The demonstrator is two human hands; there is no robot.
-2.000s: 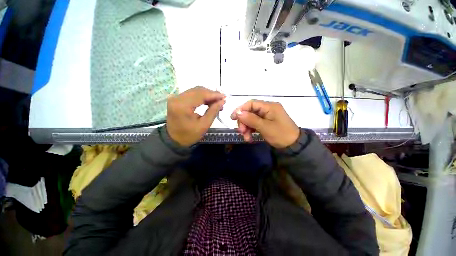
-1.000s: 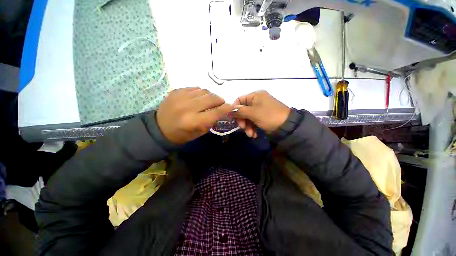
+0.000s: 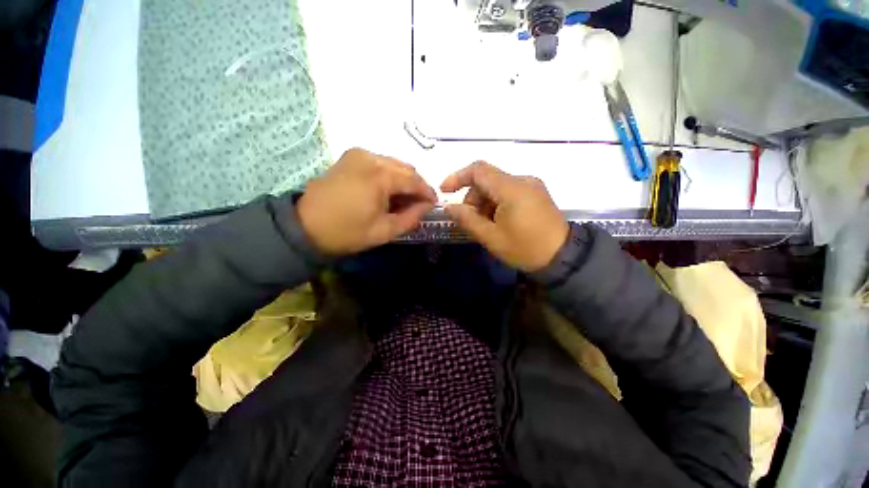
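Observation:
My left hand (image 3: pixel 367 203) and my right hand (image 3: pixel 507 214) are close together over the table's front edge. A small bit of white strip (image 3: pixel 441 203) shows at my left fingertips, between the hands; most of it is hidden or lost against the white table. My left thumb and fingers are pinched on it. My right thumb and index finger are bent towards it with a gap between them; whether they touch the strip is unclear. Green printed cloth (image 3: pixel 224 105) lies flat at the left, with a thin white curved strip (image 3: pixel 313 100) on it.
The sewing machine's needle area (image 3: pixel 545 33) is at the top. Blue snips (image 3: pixel 629 138), a yellow-and-black screwdriver (image 3: pixel 666 191) and a red-ended tool (image 3: pixel 754 179) lie at the right. A white round thing (image 3: pixel 602 57) is beside the snips. Yellow cloth (image 3: pixel 717 300) hangs below the table.
The white loop seen hanging below the fingers a second ago no longer shows. My right thumb and index finger have parted. The view has shifted, so the machine head sits higher in the picture.

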